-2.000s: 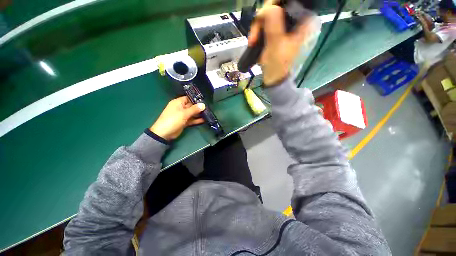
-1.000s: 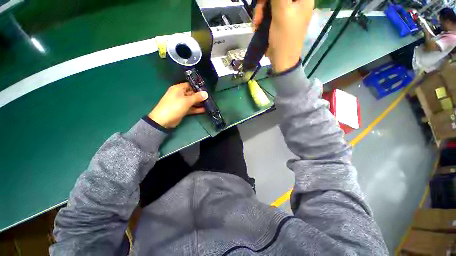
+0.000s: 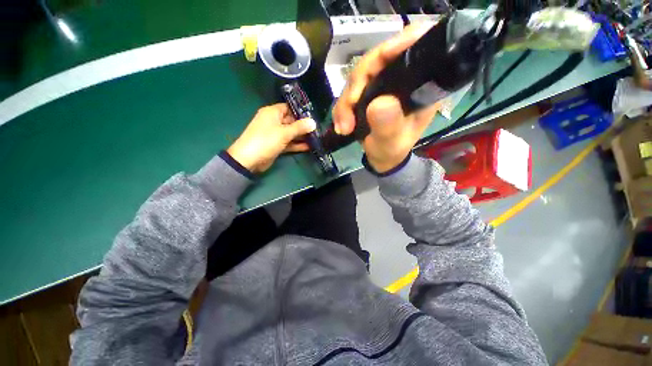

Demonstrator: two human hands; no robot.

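Observation:
A black handheld appliance (image 3: 284,53) with a pale ring and dark centre lies on the green bench (image 3: 143,157). Its slim handle (image 3: 311,129) is open and shows parts inside. My left hand (image 3: 270,136) holds the handle from the left, thumb on top. My right hand (image 3: 386,114) grips a thick black electric screwdriver (image 3: 422,71), tilted, with its front end at the handle beside my left thumb. The bit tip is too small to make out. The white parts box (image 3: 364,32) stands just beyond, partly hidden by my right hand and the screwdriver.
Black cables (image 3: 500,89) run to the right past the screwdriver. A yellow piece (image 3: 249,43) sits by the ring. A red stool (image 3: 493,164) with a white top and a blue plastic bin (image 3: 579,121) stand on the floor. Another person's white sleeve (image 3: 633,94) shows at far right.
My right hand has come down and left from above the parts box, bringing the screwdriver to the handle. My left hand still holds the handle. The view has shifted slightly.

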